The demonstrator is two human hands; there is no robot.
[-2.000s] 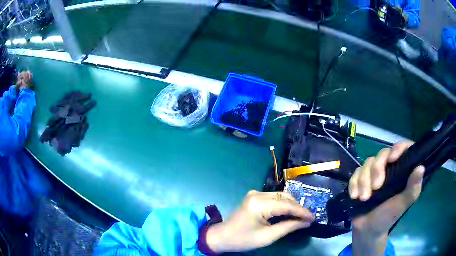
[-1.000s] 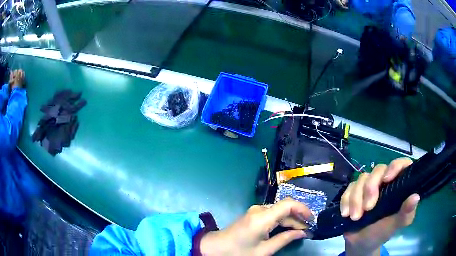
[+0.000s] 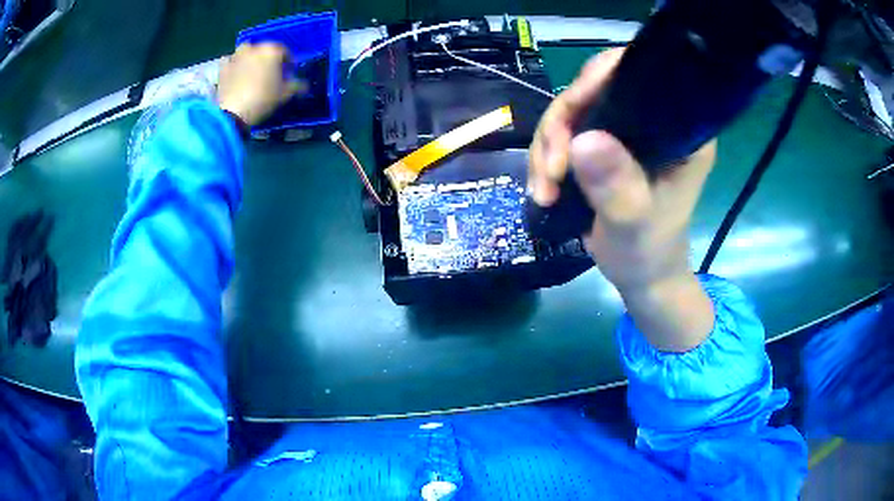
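Observation:
The black device housing [image 3: 480, 88] lies on the green bench in front of me. The main board [image 3: 456, 227], blue and white, sits in its near part, and an orange flat cable [image 3: 456, 145] lies across the housing behind the board. My right hand [image 3: 627, 176] is wrapped around the thick black electric screwdriver [image 3: 686, 83], its lower end over the board's right edge. My left hand [image 3: 257, 83] reaches into the blue parts bin [image 3: 335, 68] at the left; its fingertips are blurred, and I cannot tell if they hold a screw.
A clear plastic bag [image 3: 147, 122] lies left of the bin, partly behind my left sleeve. Dark strips [image 3: 31, 279] lie at the far left. Thin wires with a connector [image 3: 358, 166] stick out left of the housing. A black cord [image 3: 760, 161] hangs at the right. A pale rail runs behind.
My left hand has left the board and moved to the blue bin. The screwdriver is still in my right hand, now raised higher. The view has tilted, showing more of my smock.

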